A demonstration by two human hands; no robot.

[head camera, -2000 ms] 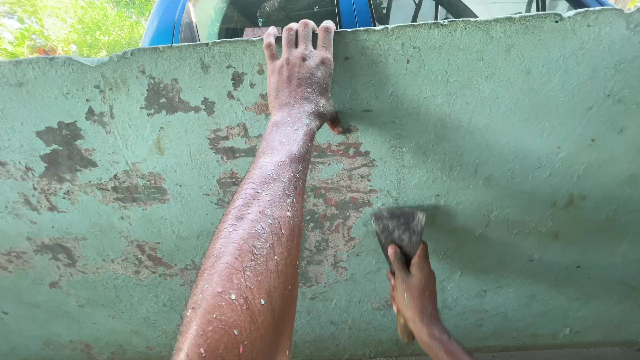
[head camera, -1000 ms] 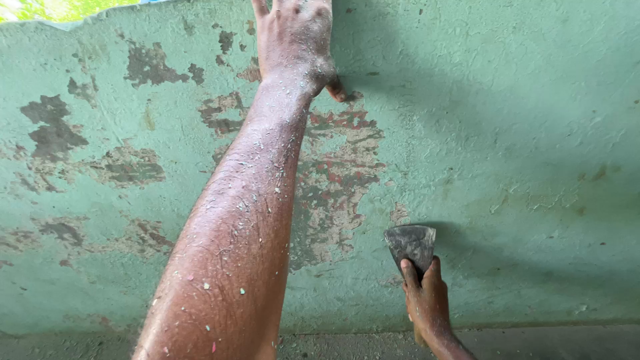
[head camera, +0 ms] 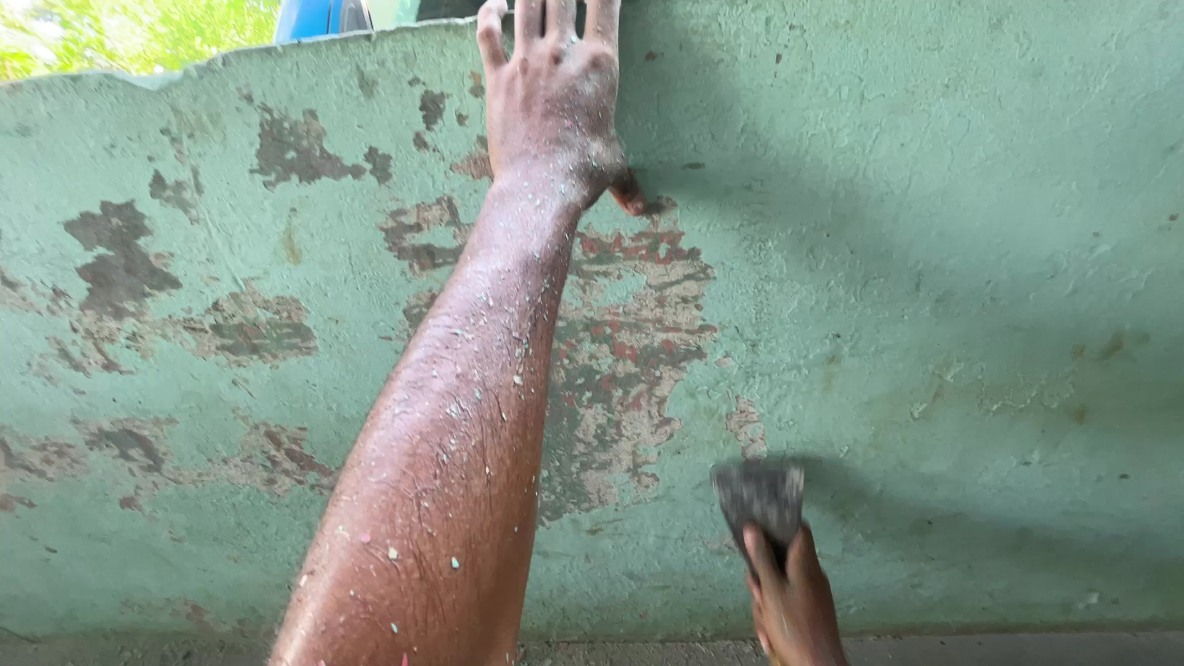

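A green painted wall [head camera: 925, 305] fills most of the view, its paint gone in irregular patches. My left hand [head camera: 555, 111] rests on the wall's top edge with its fingers apart, thumb against the wall face; paint flakes dot the hand and forearm. At the lower right, my right hand [head camera: 791, 592] grips a paint scraper [head camera: 763, 495], its wide blade pointing up at the wall, slightly blurred. Just above the blade lies a small bare patch [head camera: 745, 425]. A larger scraped patch [head camera: 620, 370] with red and grey showing is between the left forearm and the scraper.
Behind the wall's chipped top edge [head camera: 213, 63], part of a blue vehicle [head camera: 319, 17] and green foliage [head camera: 139, 32] show at the upper left. A grey floor strip [head camera: 1017, 646] with debris runs along the wall's foot.
A small bare patch now shows above the scraper where green paint was two seconds ago. The left hand has stayed at the top edge. The view has tilted down.
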